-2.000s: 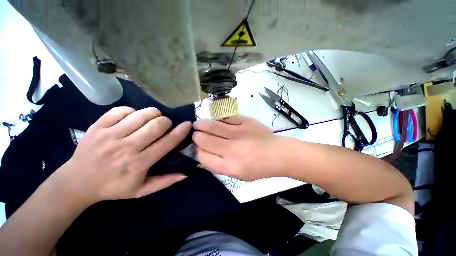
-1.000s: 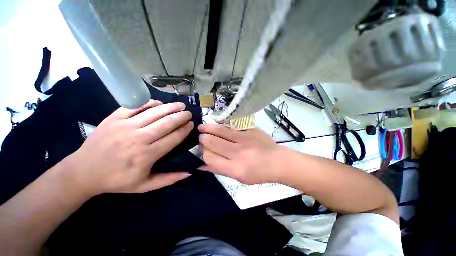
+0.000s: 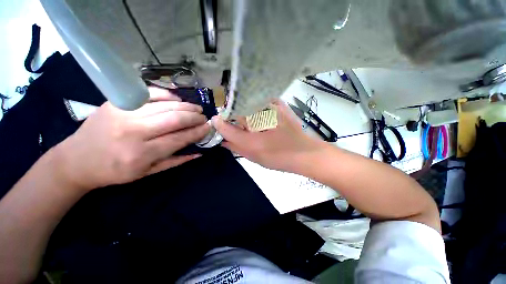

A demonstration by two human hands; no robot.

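Note:
A black garment (image 3: pixel 183 205) lies over the machine bed and hangs to the lap. My left hand (image 3: pixel 138 136) lies on it, fingers bent, fingertips near the presser foot area. My right hand (image 3: pixel 266 138) pinches the garment's edge beside the left fingertips; a small piece of white cloth (image 3: pixel 211 137) shows between the hands. The needle is hidden behind the off-white sewing machine head (image 3: pixel 294 39). A ribbed cream block (image 3: pixel 261 120) hangs in front of my right hand.
Dark thread snips (image 3: pixel 314 120), large black-handled shears (image 3: pixel 386 141) and a slim dark tool (image 3: pixel 333 89) lie right of the hands. A grey translucent tube (image 3: pixel 100 61) crosses above my left hand. A ruler strip (image 3: pixel 310 186) runs along the table front. Coloured rings (image 3: pixel 434 141) hang at right.
The view has shifted around the machine head. Both hands have moved slightly up towards the presser foot, with my left fingers more bent. White cloth now shows between the fingertips.

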